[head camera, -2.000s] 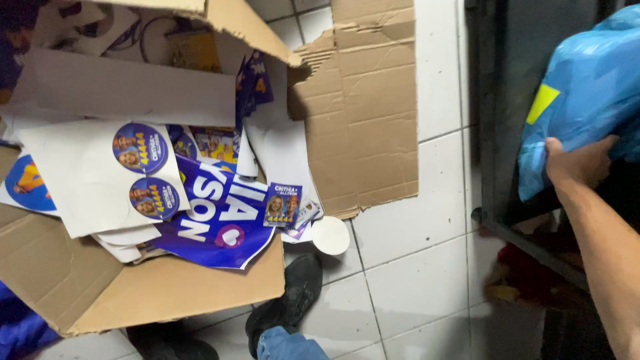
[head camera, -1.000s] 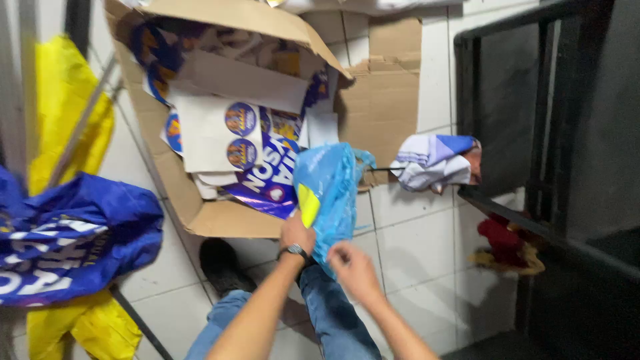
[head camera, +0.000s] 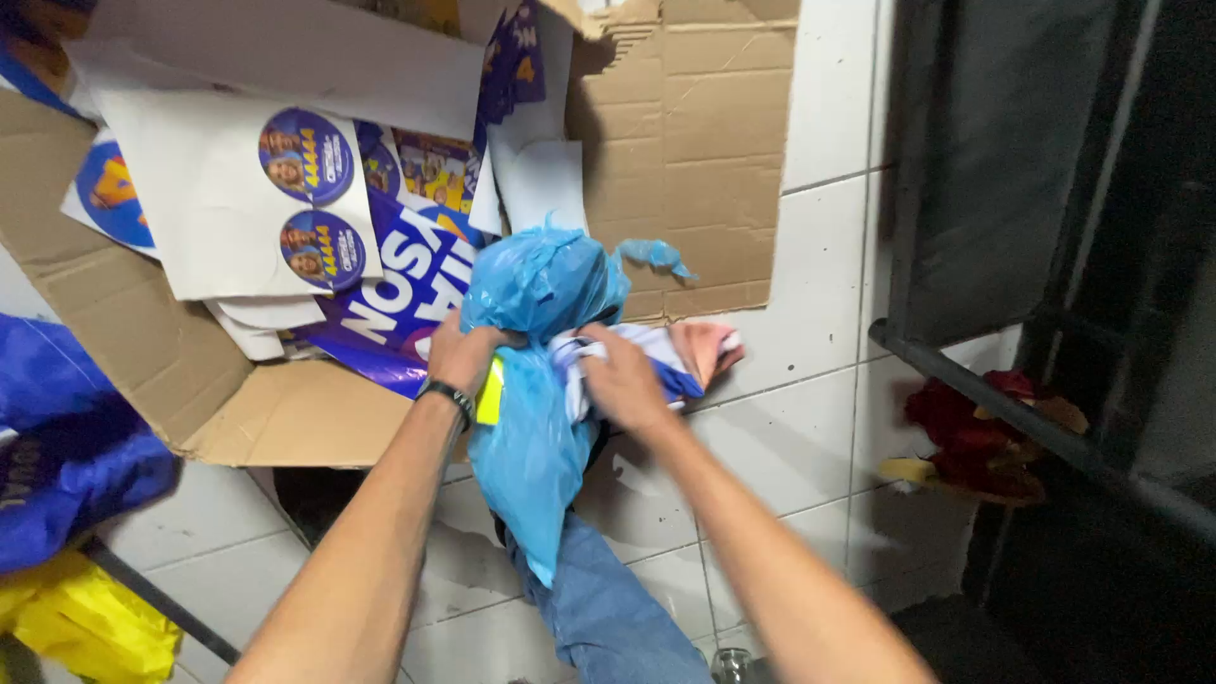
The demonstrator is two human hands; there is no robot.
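Observation:
A light blue plastic bag (head camera: 537,285) with a yellow patch hangs over my leg, at the near right edge of an open cardboard box (head camera: 313,408). My left hand (head camera: 465,356) is closed around the bag's gathered middle. Just right of it, my right hand (head camera: 617,375) grips a bundled cloth (head camera: 665,356) in white, blue and salmon, against the bag. The fingertips of both hands are partly hidden. Inside the box lie white sheets with round purple stickers (head camera: 306,157), a purple printed banner (head camera: 408,285) and smaller printed papers.
A flat cardboard piece (head camera: 703,161) lies on white floor tiles (head camera: 779,456) beyond the bag. On the right stands a black metal frame (head camera: 1007,408), with a dark red and yellow thing (head camera: 988,427) by it. Blue fabric (head camera: 76,446) and yellow fabric (head camera: 85,617) are at left.
One second ago the cloth lay apart, right of the bag; now my right hand holds it against the bag. Two seconds ago the bag was over the black frame at right, in one hand.

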